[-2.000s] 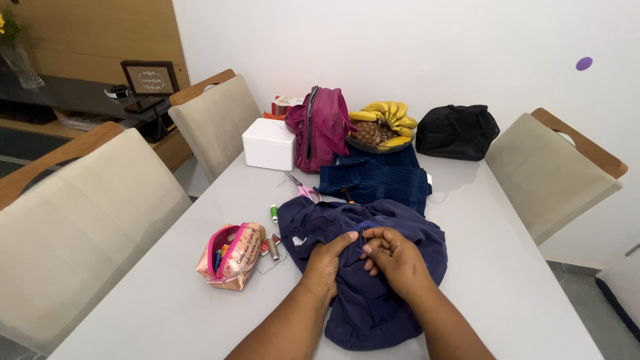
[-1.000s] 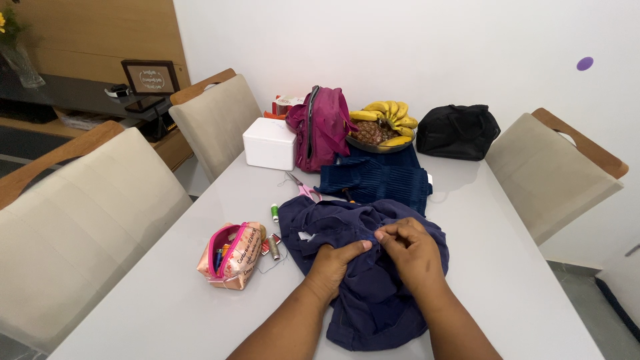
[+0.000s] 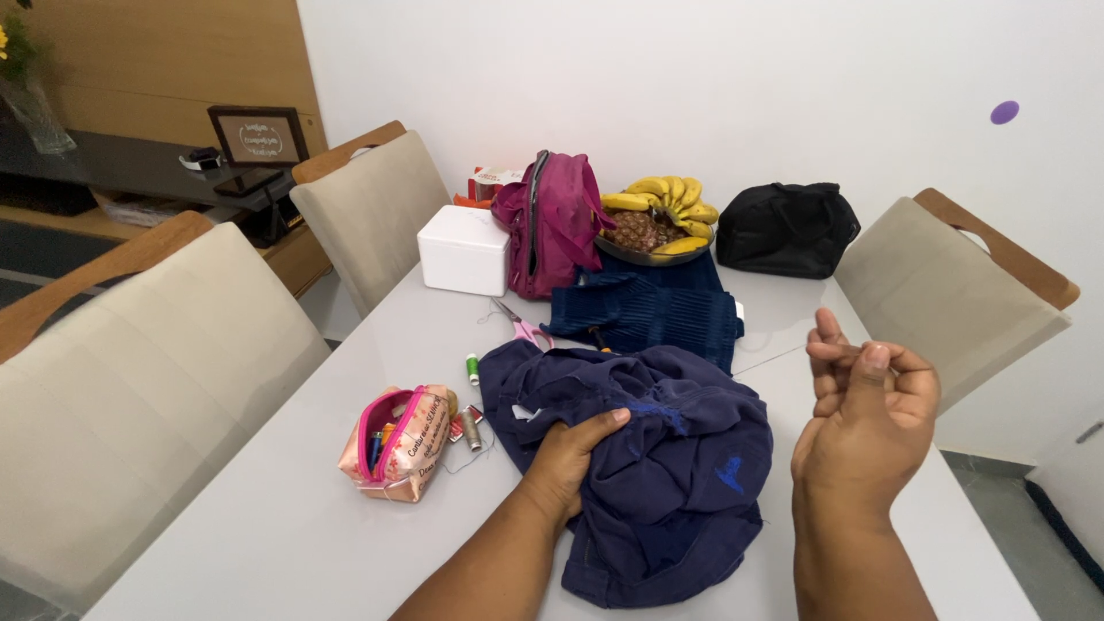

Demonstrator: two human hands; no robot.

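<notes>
A navy blue fabric garment [image 3: 673, 483] lies bunched on the table, with bright blue stitching at its middle and a blue patch of stitches at the right. My left hand [image 3: 573, 457] grips its left part, thumb on top beside the stitching. Raised to the right of the garment, my right hand [image 3: 867, 397] has thumb and index finger pinched. A thin dark thread [image 3: 768, 360] runs from the garment's edge towards it; no needle can be made out. Left of the cloth are a green thread spool [image 3: 472, 369], a grey-beige spool [image 3: 471, 429] and an open zip pouch [image 3: 401, 444].
Pink-handled scissors [image 3: 524, 329] lie behind the garment, near folded dark blue ribbed cloth [image 3: 647, 315]. Farther back stand a white box [image 3: 464, 250], a magenta bag [image 3: 552, 228], a fruit bowl [image 3: 660, 255] and a black bag [image 3: 787, 231]. Chairs flank the table.
My right hand has moved from the cloth out to the right and up. My left hand still holds the garment.
</notes>
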